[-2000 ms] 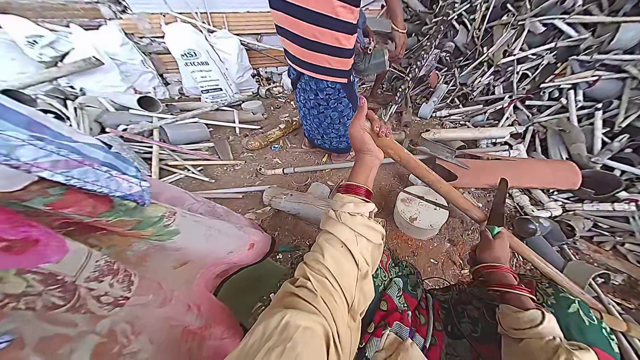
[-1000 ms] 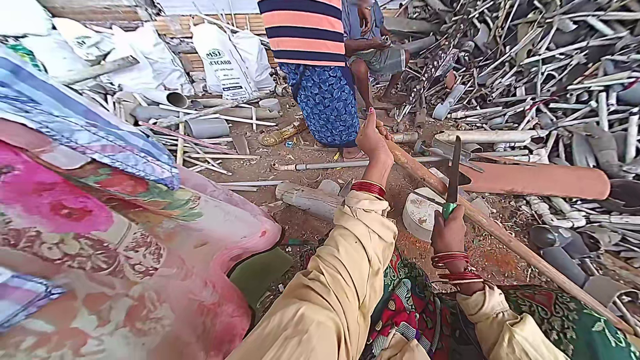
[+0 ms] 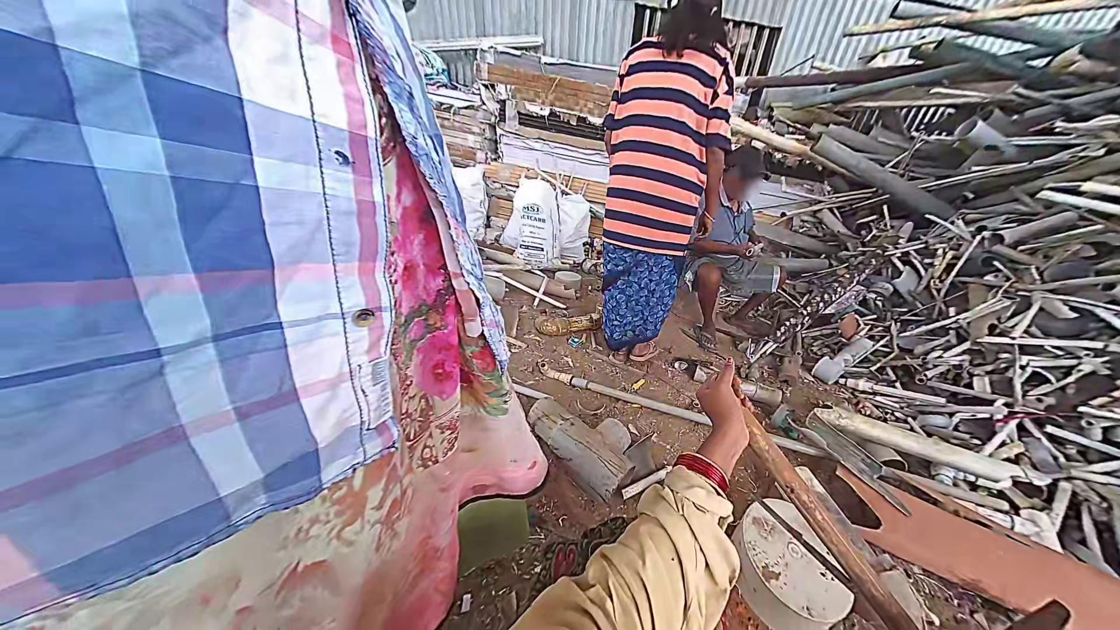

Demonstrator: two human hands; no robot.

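Observation:
My left hand [image 3: 724, 401], with red bangles at the wrist, grips the upper end of a long wooden pole [image 3: 814, 516], its thumb pointing up. The pole slants down to the lower right and leaves the view at the bottom edge. It passes over a round whitish plastic piece [image 3: 792, 569] on the ground. My right hand is out of view. A dark tip of something [image 3: 1043, 616] shows at the bottom right edge; what it belongs to is hidden.
Close on the left stands a person in a checked shirt [image 3: 201, 262] and floral cloth. Ahead, one person in a striped shirt [image 3: 669, 149] stands beside a seated person [image 3: 733, 245]. Scrap pipes [image 3: 962, 297] are heaped at right. A grey pipe [image 3: 639, 401] and a reddish-brown sheet [image 3: 989, 551] lie nearby.
The view has tilted up. My right hand, which held a green-handled blade by the pole, has left the view. The checked shirt now fills much more of the left side.

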